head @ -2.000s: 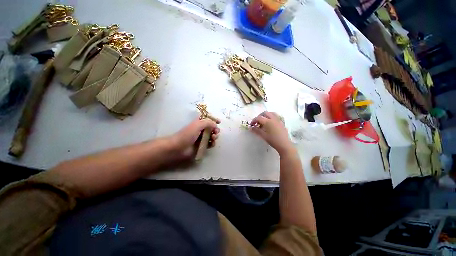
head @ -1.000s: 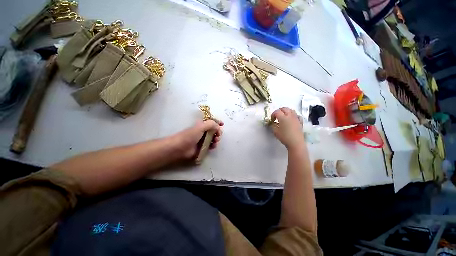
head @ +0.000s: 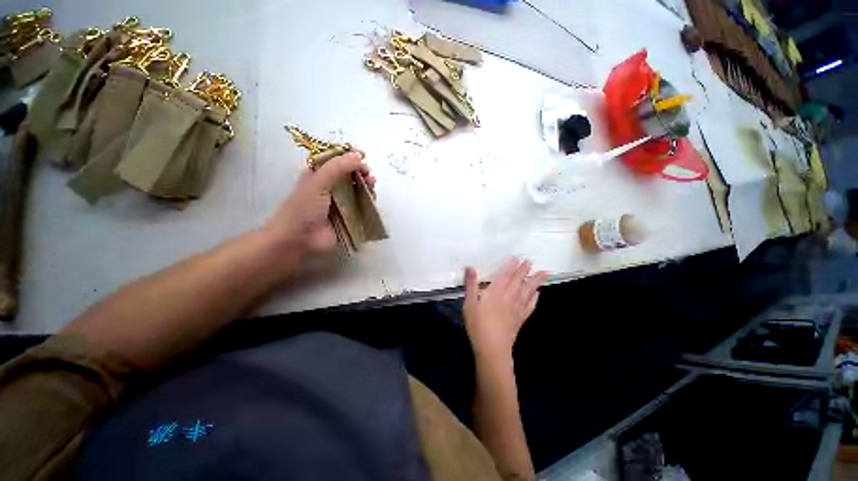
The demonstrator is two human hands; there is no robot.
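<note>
My left hand (head: 325,202) is shut on a small bunch of khaki-tan strap tabs (head: 356,214), held just above the white tabletop. Their gold snap hooks (head: 315,143) stick out past my thumb. My right hand (head: 502,299) is open with its fingers apart at the table's front edge, and nothing shows in it. A loose pile of strap tabs with gold hooks (head: 431,83) lies farther back. A larger fanned heap of tabs (head: 141,122) lies at the left, hooks toward the back.
A wooden hammer handle (head: 11,225) lies at the far left. At the right are a red plastic bag (head: 626,94) with a yellow-handled tool, a black object (head: 573,132) on white wrap, and a small brownish jar (head: 607,233). Grey-olive pieces (head: 783,188) lie beyond.
The view has shifted, and the blue tray is nearly out of it. My right hand has moved back to the front edge and opened. The tabs in my left hand are more spread.
</note>
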